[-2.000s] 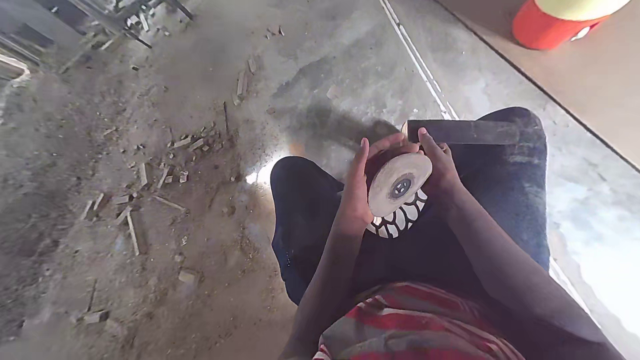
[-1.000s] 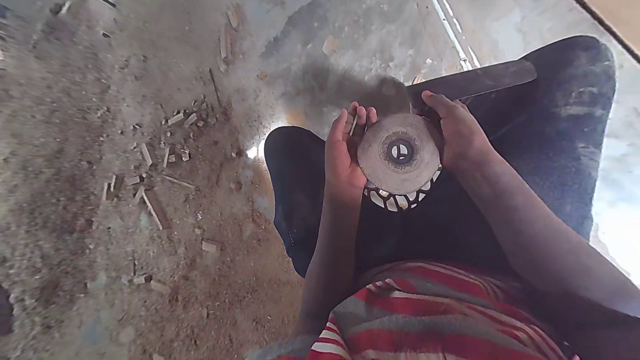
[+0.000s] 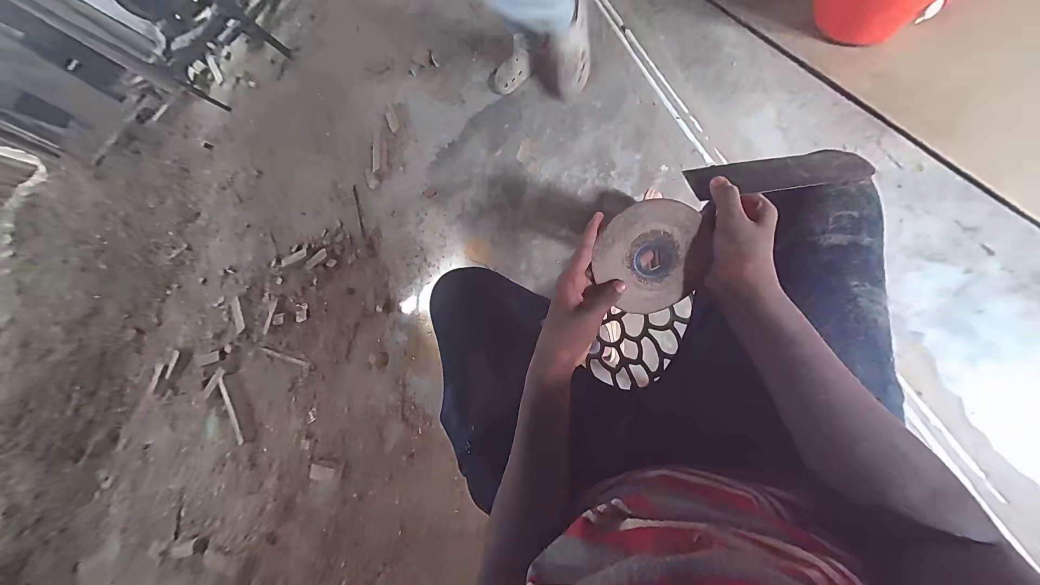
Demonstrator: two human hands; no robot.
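A round grey disc (image 3: 624,268), like a grinding wheel with a blue-ringed centre hole, is held above my lap, its flat face toward me. My left hand (image 3: 573,313) grips its left edge, thumb on the face and fingers upright alongside. My right hand (image 3: 741,240) is at the disc's right edge, with its thumb and curled fingers on the near end of a long flat dark blade-like bar (image 3: 800,171). The bar extends right over my knee. Under the disc, a rounded piece with a pale mosaic pattern and dark gaps (image 3: 638,345) shows partly; its upper part is hidden.
Wood scraps (image 3: 231,406) lie scattered on the dusty floor at left. A person's feet in clogs (image 3: 573,65) stand at the top. A red container (image 3: 861,18) is on a tan surface at upper right. Metal framework (image 3: 89,57) stands at upper left.
The disc, tilted two seconds ago, now shows its face more squarely. My left thumb has come onto that face. Another person's feet have appeared at the top. The view has shifted.
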